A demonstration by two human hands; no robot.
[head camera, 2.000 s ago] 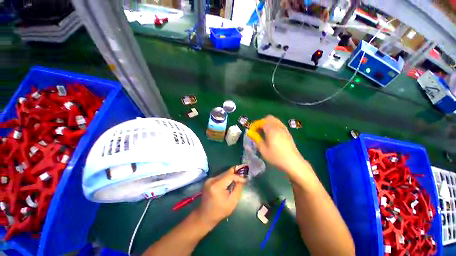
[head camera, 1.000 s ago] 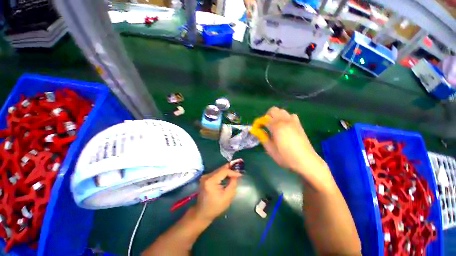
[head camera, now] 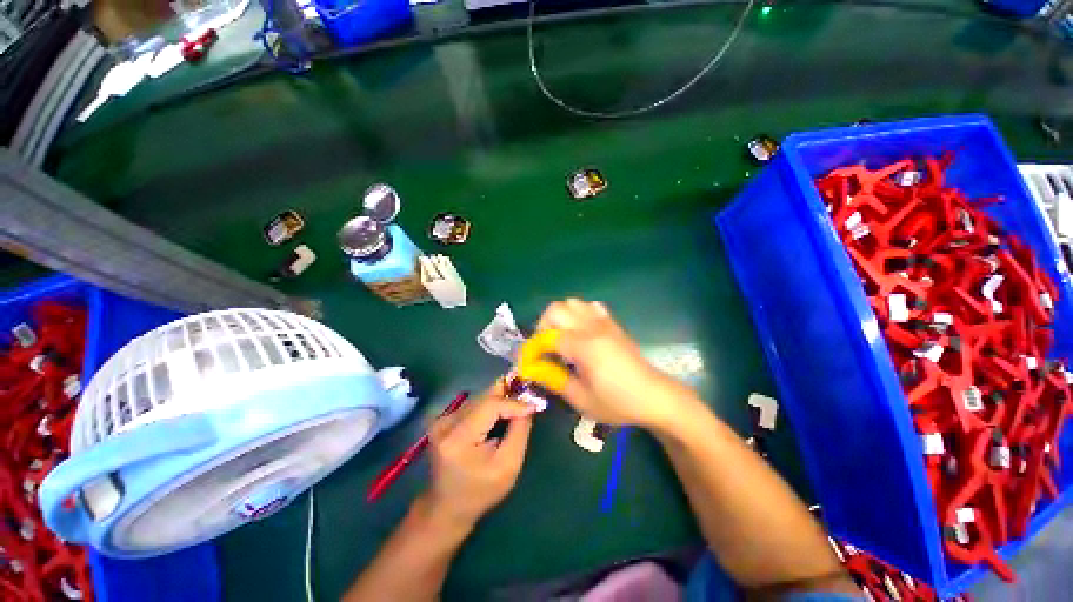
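Note:
My left hand [head camera: 477, 453] grips a small dark watch-like housing [head camera: 514, 386], mostly hidden by the fingers. My right hand [head camera: 600, 365], with yellow finger cots [head camera: 542, 362], presses a crumpled whitish wipe [head camera: 501, 334] against the housing; part of the wipe sticks out behind the fingers. A light-blue bottle [head camera: 390, 268] with its round metal lid open stands beyond my hands to the left, with a white block [head camera: 444, 281] against it. More housings lie spaced along the green surface, one just right of the bottle [head camera: 450, 228] and another farther right [head camera: 586, 182].
A blue-and-white fan [head camera: 235, 412] stands at left, before a metal upright [head camera: 130, 223]. Blue bins of red clamps stand at far left [head camera: 41, 441] and right [head camera: 965, 365]. A red pen [head camera: 415, 449], a blue stick [head camera: 615, 470] and small white parts [head camera: 762, 410] lie near my hands.
The view has tilted down and shifted right. My right hand has come from beside the bottle to my left hand, bringing the wipe onto the housing.

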